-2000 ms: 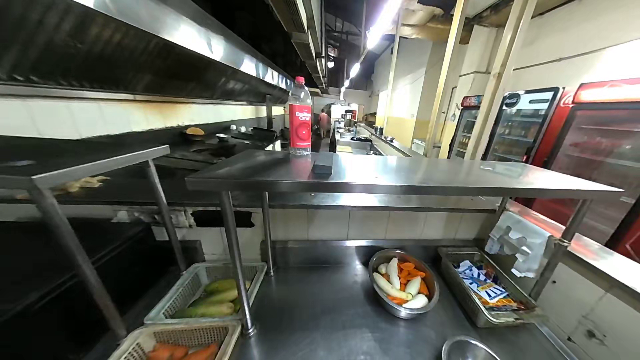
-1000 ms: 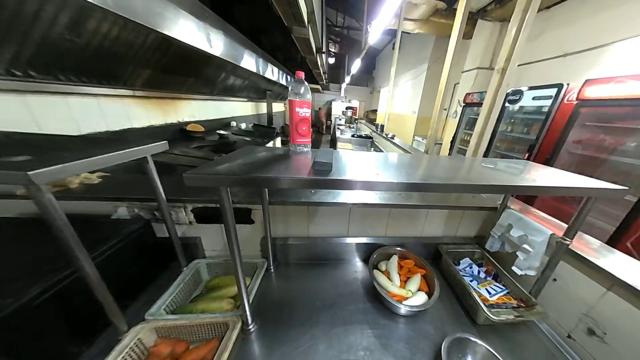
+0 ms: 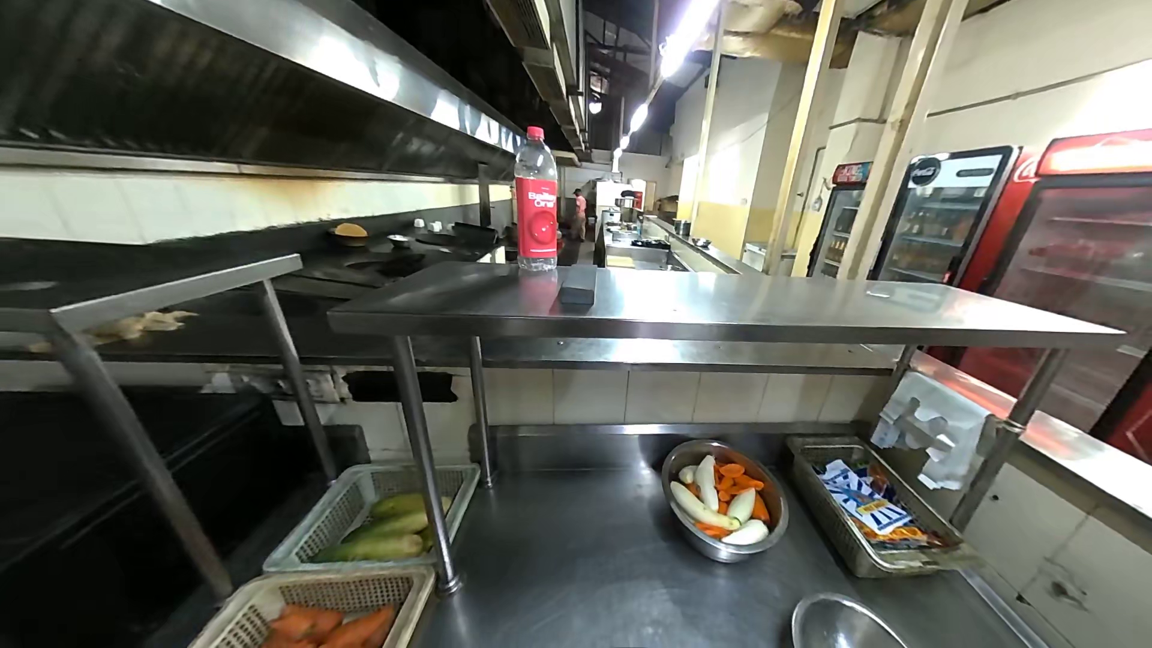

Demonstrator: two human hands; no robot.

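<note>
Neither my left hand nor my right hand shows in the head view. On the steel worktop stands a metal bowl [image 3: 780, 529] with peeled white vegetables [image 3: 706, 507] and orange carrot pieces [image 3: 733, 484]. A second, bare metal bowl [image 3: 841, 621] is cut off by the bottom edge. At the lower left, a plastic basket [image 3: 290, 546] contains long green vegetables [image 3: 382, 540], and a nearer basket [image 3: 416, 594] contains carrots [image 3: 360, 627].
A plastic bottle [image 3: 537, 216] and a dark block [image 3: 578, 284] stand on the raised steel shelf [image 3: 720, 306]. A tray [image 3: 864, 558] of packets lies right of the bowl. Shelf legs [image 3: 423, 468] rise from the worktop. Far back, a person [image 3: 580, 211] stands in the aisle.
</note>
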